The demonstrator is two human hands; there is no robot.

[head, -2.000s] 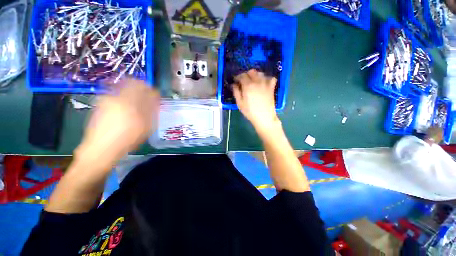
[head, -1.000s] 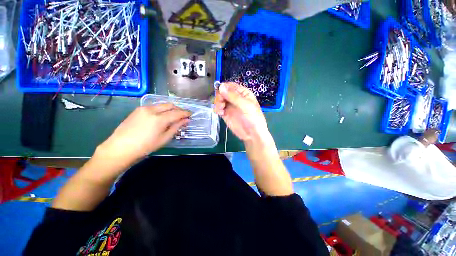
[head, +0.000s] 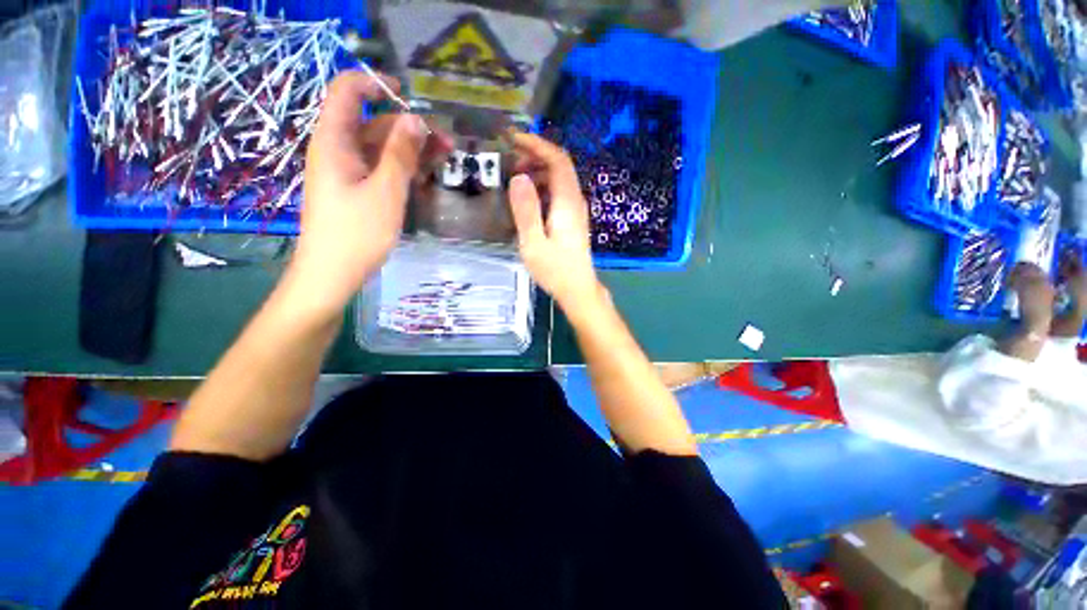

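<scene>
My left hand (head: 364,167) is at the left side of the press fixture (head: 472,170) and holds a thin silvery pin (head: 387,88) between thumb and fingers, its far end slanting up to the left. My right hand (head: 551,209) is at the right side of the fixture, thumb and fingertips apart; whether a small ring is in them cannot be told. The fixture shows two white squares with a dark centre, under the press guard (head: 471,54) with its yellow triangle. A clear parts box (head: 446,337) with pins lies below the fixture.
A blue pin bin (head: 191,221) stands left of the press, a blue ring bin (head: 703,143) right. A dark flat phone-like object (head: 117,298), clear boxes (head: 26,131), a white scrap (head: 751,336) and more blue bins (head: 912,191) lie around. Another person's hands (head: 1037,298) are far right.
My left hand has moved from the clear box up to the fixture, now with a pin. My right hand has moved up to the fixture's right side.
</scene>
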